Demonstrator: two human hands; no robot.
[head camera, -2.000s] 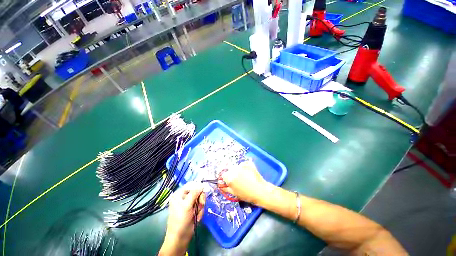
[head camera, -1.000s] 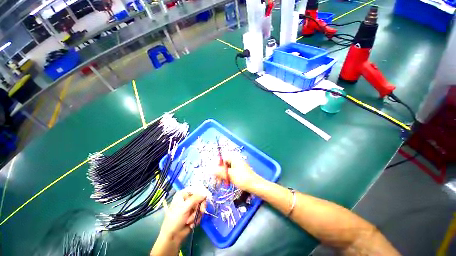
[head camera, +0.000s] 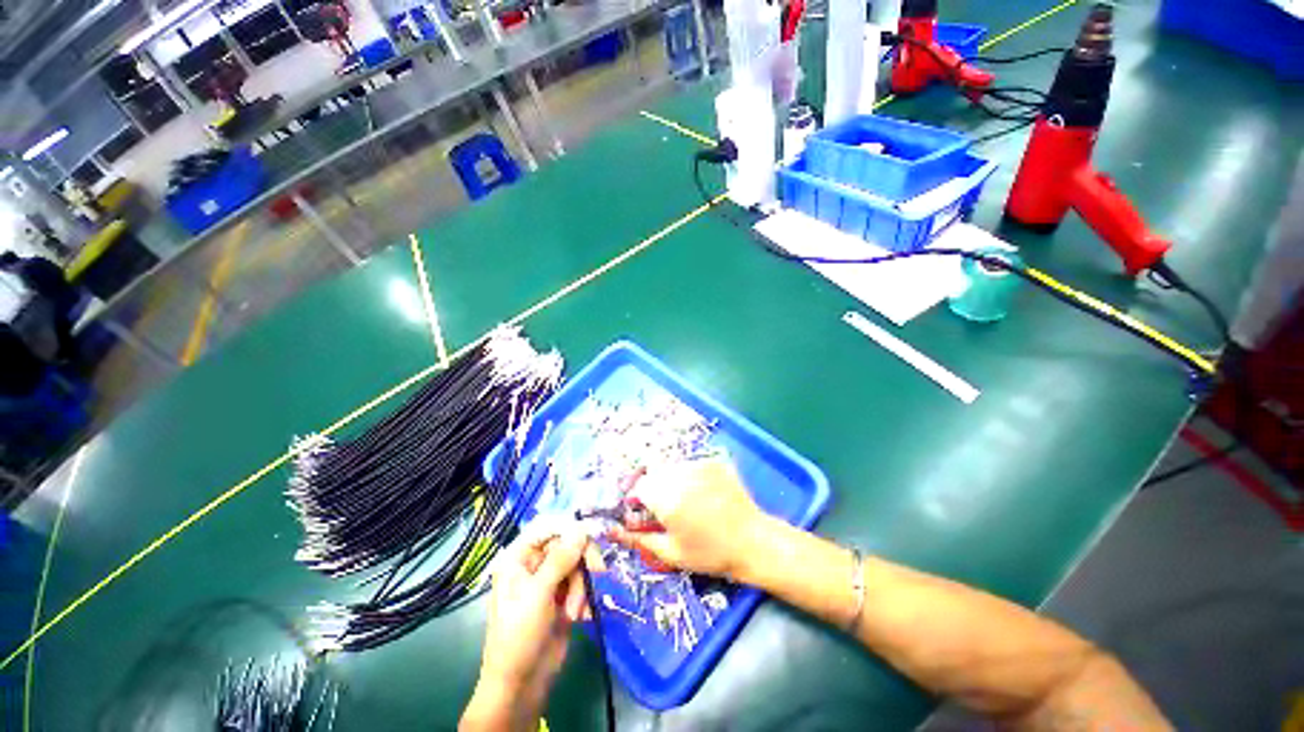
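Note:
My left hand holds a black cable near its end, over the front left part of the blue tray. The cable hangs down to the lower picture edge. My right hand is closed around small red-handled cutters. Their dark tip points left, at the cable end by my left fingertips; whether the jaws touch it is too small to tell. Small white and silvery pieces lie loose in the tray under and behind my hands.
A thick black cable bundle lies left of the tray, and a second bundle at the lower left. A pale strip, green pot, white paper, blue bins and red heat gun are at right and back.
One second ago the cutters pointed up, away from my left hand. Now they are turned left with their tip at the cable end. The whole view has shifted slightly.

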